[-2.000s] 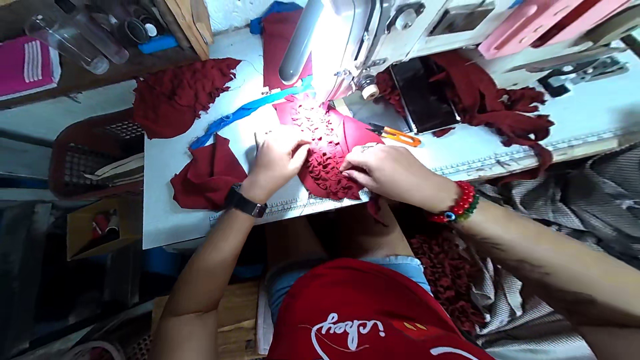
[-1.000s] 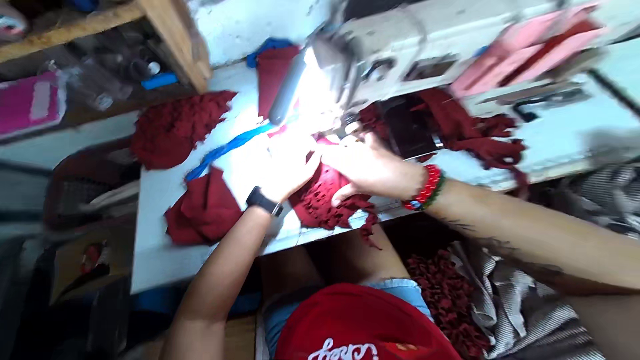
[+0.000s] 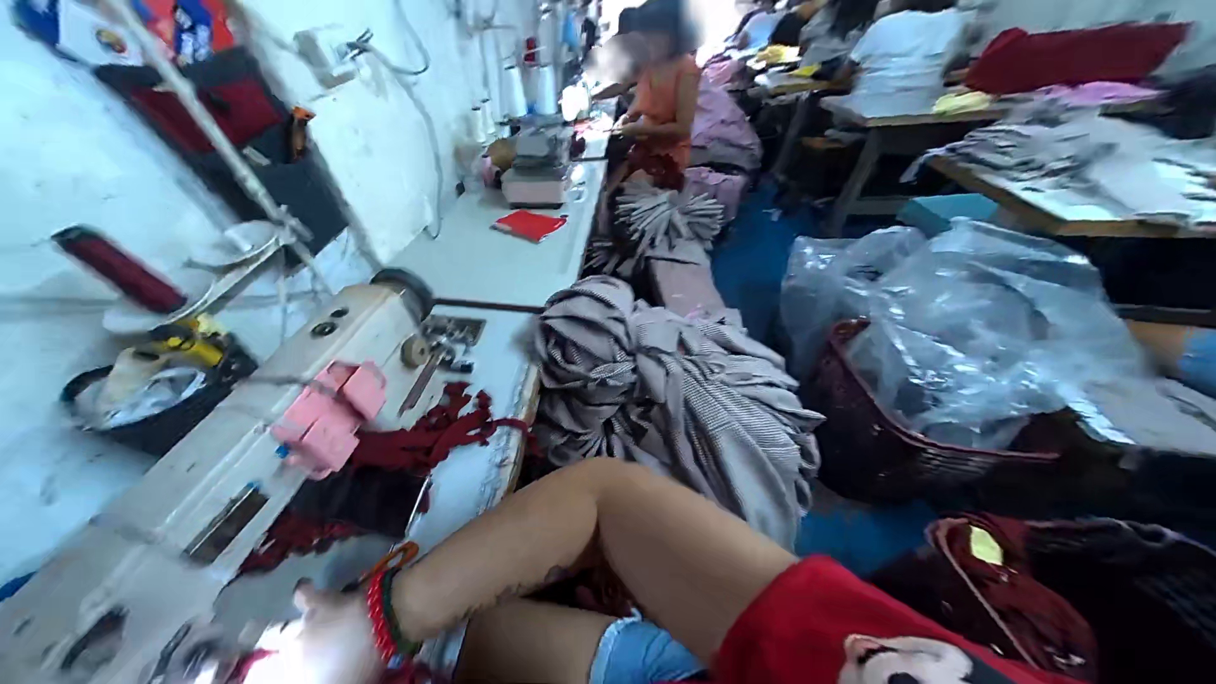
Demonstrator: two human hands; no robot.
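My right hand [image 3: 332, 627], with a red beaded bracelet on its wrist, is at the bottom left under the bright lamp of the white sewing machine [image 3: 190, 503]. It is blurred and partly washed out, so its hold on the dark red fabric there cannot be told. My left hand is out of view. Dark red fabric strips [image 3: 427, 432] lie on the machine table beyond my hand, beside a pink block-like item [image 3: 328, 418] on the machine.
Bundled striped grey fabric [image 3: 665, 380] lies right of the table edge. Further right stands a dark red basket [image 3: 855, 427] with clear plastic [image 3: 997, 323]. A person in orange [image 3: 662, 104] sits further along the row. A thread cone [image 3: 119, 269] stands at the left.
The view has swung far to the right, along the row of tables. Both hands were at the dark red fabric by the needle before; now only my right hand shows.
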